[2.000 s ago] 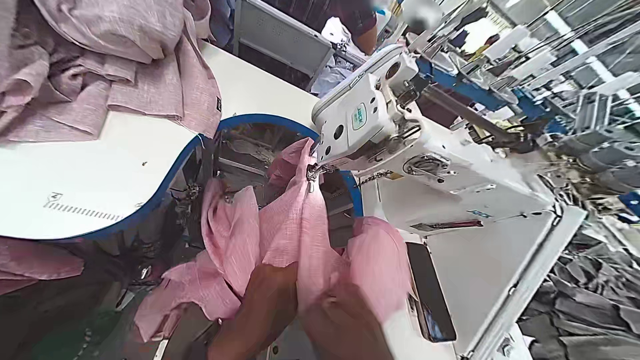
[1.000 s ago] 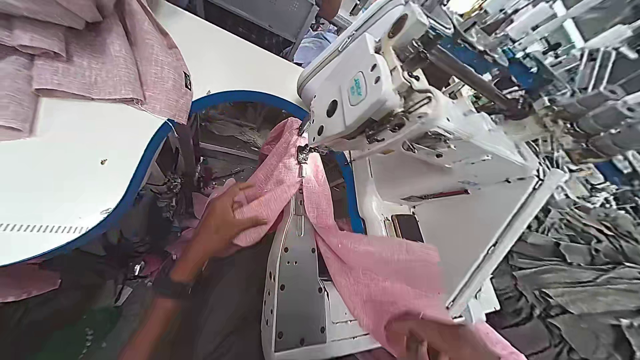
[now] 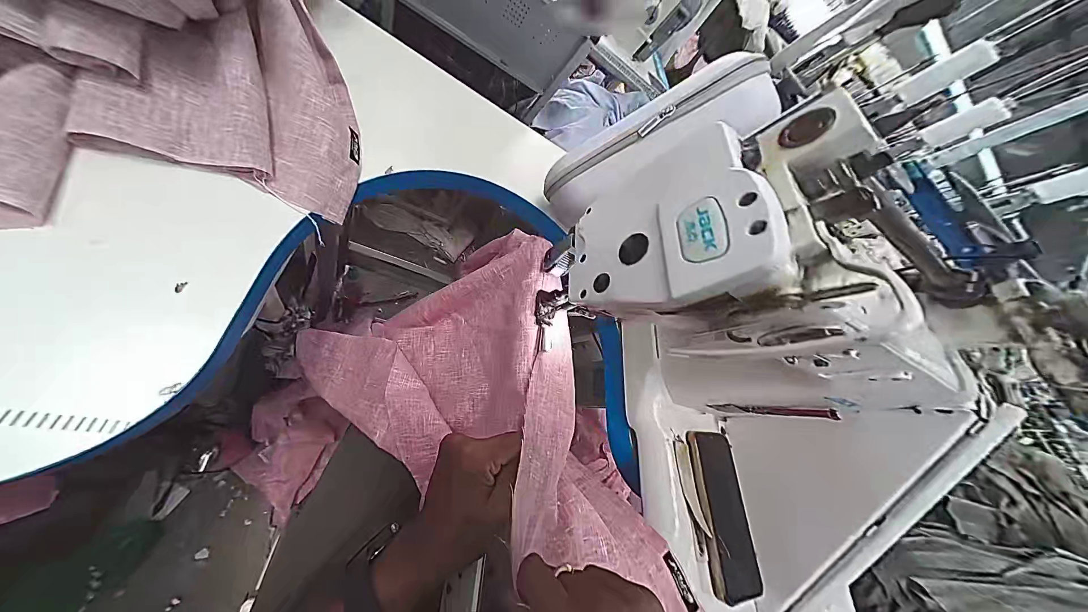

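Pink woven fabric (image 3: 476, 357) lies under the presser foot (image 3: 548, 327) of a white Jack industrial sewing machine (image 3: 680, 238) and hangs down toward me. Below the needle area, my left hand (image 3: 472, 476) is closed on the fabric, its fingers partly hidden by the cloth. My right hand (image 3: 586, 586), at the bottom edge of the view, grips a lower part of the same fabric and is cut off by the frame. A small dark label (image 3: 680, 582) shows on the cloth beside it.
Dusty-pink garment pieces (image 3: 187, 102) are piled on the white table (image 3: 110, 280), which has a curved blue edge. A dark phone-like object (image 3: 724, 518) rests on the machine's base at right. Grey cloth (image 3: 994, 544) is heaped at lower right, and a metal cabinet (image 3: 510, 34) stands behind.
My left hand, spread on the cloth left of the needle a second ago, is now lower and closed on it. My right hand has moved left. Fabric now covers the machine's narrow arm.
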